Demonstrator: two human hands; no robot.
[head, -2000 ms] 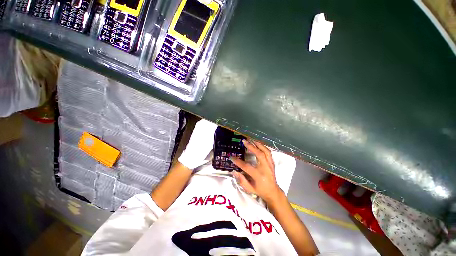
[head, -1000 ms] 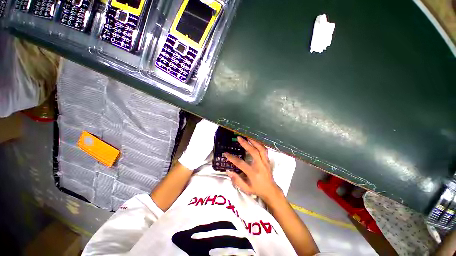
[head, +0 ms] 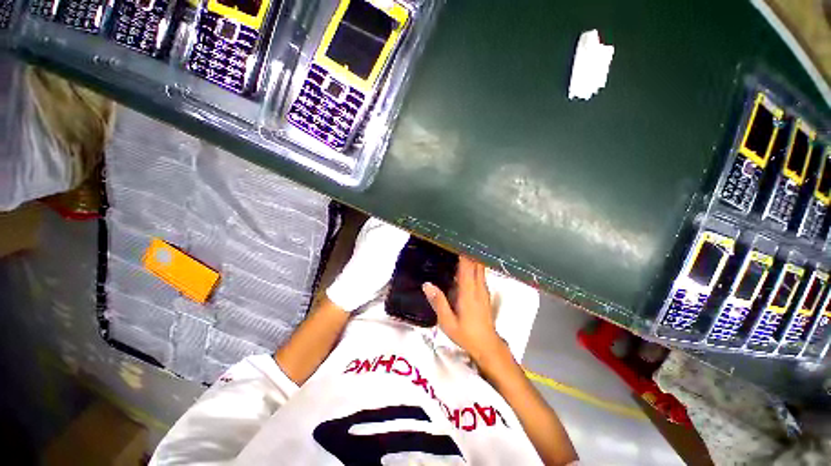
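Observation:
A black handheld [head: 422, 280] is low in my lap, just below the green surface's near edge; its face now looks dark. My left hand [head: 372, 264], in a white glove, holds it from its left side, fingers partly hidden. My bare right hand [head: 466, 309] is on its right side, thumb over its face and fingers along its right edge. On the green surface, a clear tray at upper left holds yellow-framed keypad phones [head: 349, 73]. Another clear tray at right holds two rows of such phones [head: 697, 278].
A white wad [head: 590, 65] lies on the dark-green surface [head: 519, 118] between the trays. Below left, an orange flat piece [head: 182, 270] lies on a grey sheet [head: 237, 227] with dark edges. A red object [head: 629, 369] is below right. Another person's patterned clothing shows at lower right.
The right tray has come in along the surface from the right edge. The handheld has tilted or shifted slightly and its lit keys no longer show. My right fingers moved from its keys to its right edge.

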